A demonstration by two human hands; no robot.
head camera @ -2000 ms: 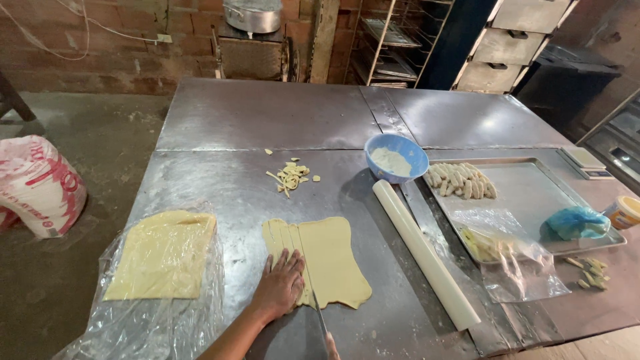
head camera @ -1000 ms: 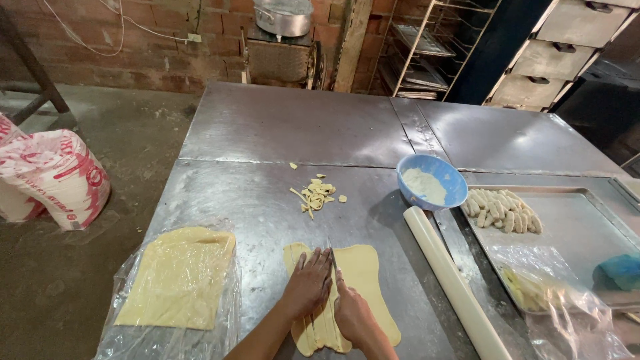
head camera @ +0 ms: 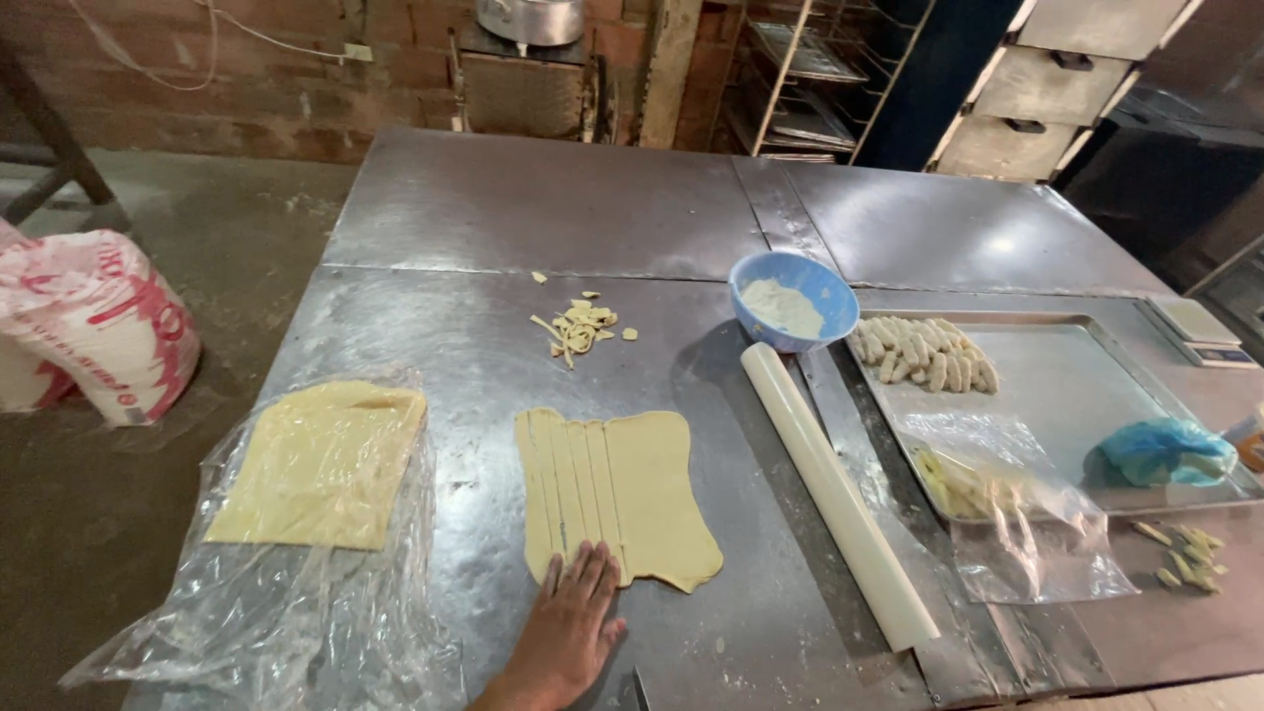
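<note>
A flat sheet of yellow dough [head camera: 657, 484] lies on the metal table, its left part cut into several narrow strips. My left hand [head camera: 575, 622] rests palm down on the lower ends of the strips, holding nothing. My right hand is out of view; only the tip of a knife blade [head camera: 640, 687] shows at the bottom edge. Left of the cut sheet, another piece of dough [head camera: 321, 464] lies in clear plastic film [head camera: 336, 622]. Dough scraps [head camera: 583, 326] sit behind the cut sheet. To its right lies a white rolling pin [head camera: 839, 494].
A blue bowl of flour [head camera: 795, 296] stands behind the rolling pin. The metal tray [head camera: 1116, 365] at right holds shaped pieces [head camera: 923, 353], a clear bag and a blue bag [head camera: 1167, 452]. A small scale [head camera: 1197, 331] sits beyond. Printed sacks [head camera: 123, 321] stand on the floor at left.
Both hands were at the dough's far edge with the blade one second ago. The left hand is now at the near edge; the right has left the view. More cuts show than two seconds ago.
</note>
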